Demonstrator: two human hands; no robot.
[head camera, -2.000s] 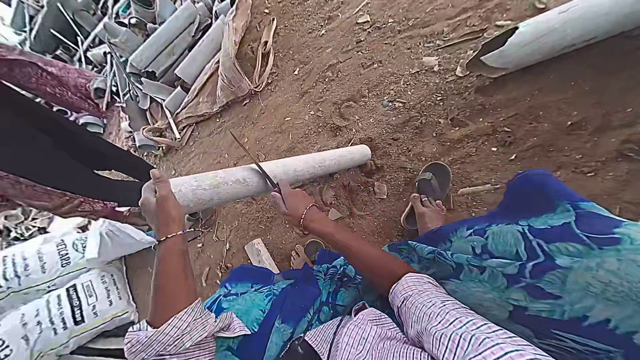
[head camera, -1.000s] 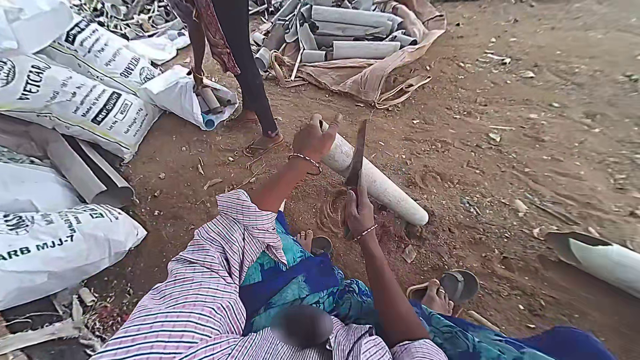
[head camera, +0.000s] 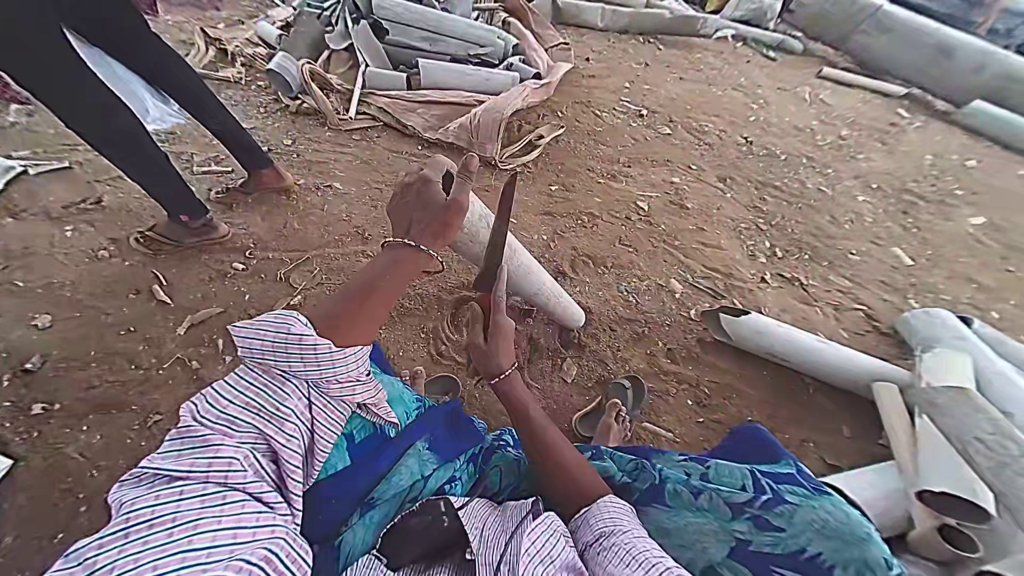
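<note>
My left hand (head camera: 432, 202) grips the upper open end of a whitish-grey plastic pipe (head camera: 532, 276), its thumb raised over the rim. The pipe slants down to the right, its far end near the bare soil. In my right hand (head camera: 492, 332) is the handle of a long dark blade (head camera: 498, 236) with a pointed tip, rusty-looking and perhaps a knife or a machete. The blade points away from me and lies across or just above the pipe; whether it touches the pipe is not clear.
Cut pipes (head camera: 468, 78) lie piled on a tan cloth (head camera: 480, 112) ahead. More pipes (head camera: 816, 352) lie at the lower right. At the upper left stands a person in black leggings (head camera: 120, 104) and sandals. My sandalled feet (head camera: 612, 412) are below the pipe. Long grey pipes (head camera: 920, 48) line the upper right.
The view has swung widely. Both hands still hold the pipe and the blade. The blade lay more crosswise to the pipe two seconds ago.
</note>
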